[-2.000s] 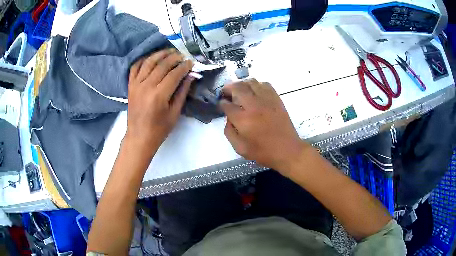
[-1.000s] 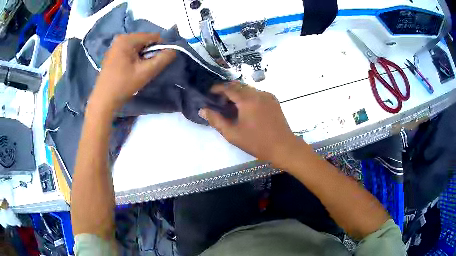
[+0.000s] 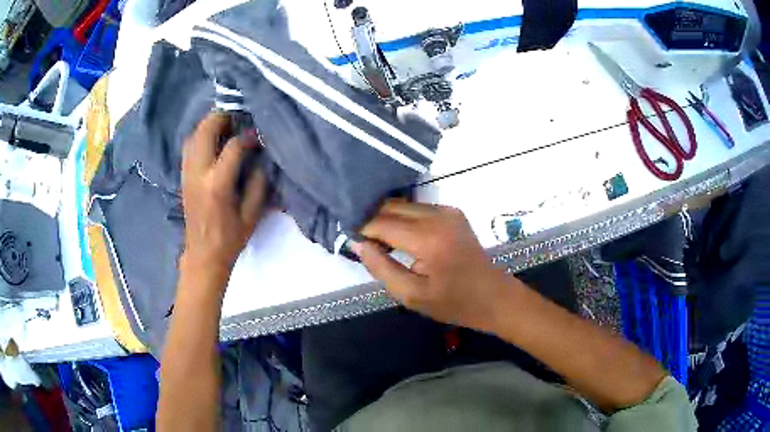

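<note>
A dark grey striped piece (image 3: 329, 126) with two parallel white stripes lies in front of the sewing machine's presser foot area (image 3: 422, 89). My right hand (image 3: 431, 261) pinches its lower right end, near a short white-striped edge. My left hand (image 3: 221, 190) grips bunched grey cloth on the left; its fingertips are blurred and partly hidden in the folds. The grey garment body (image 3: 143, 219) with thin white piping spreads left and hangs over the table's front edge. The cloth hides whether it touches the foot or needle.
Red-handled scissors (image 3: 663, 135) and small blue-and-pink snips (image 3: 713, 121) lie at the table's right. A dark display panel (image 3: 696, 29) is at top right. A neighbouring machine (image 3: 34, 131) stands left. Blue baskets (image 3: 650, 312) with grey pieces sit below the table.
The cloth has been turned and spread so the double stripes show. My right hand has moved down and toward me; my left hand has lowered and moved slightly right.
</note>
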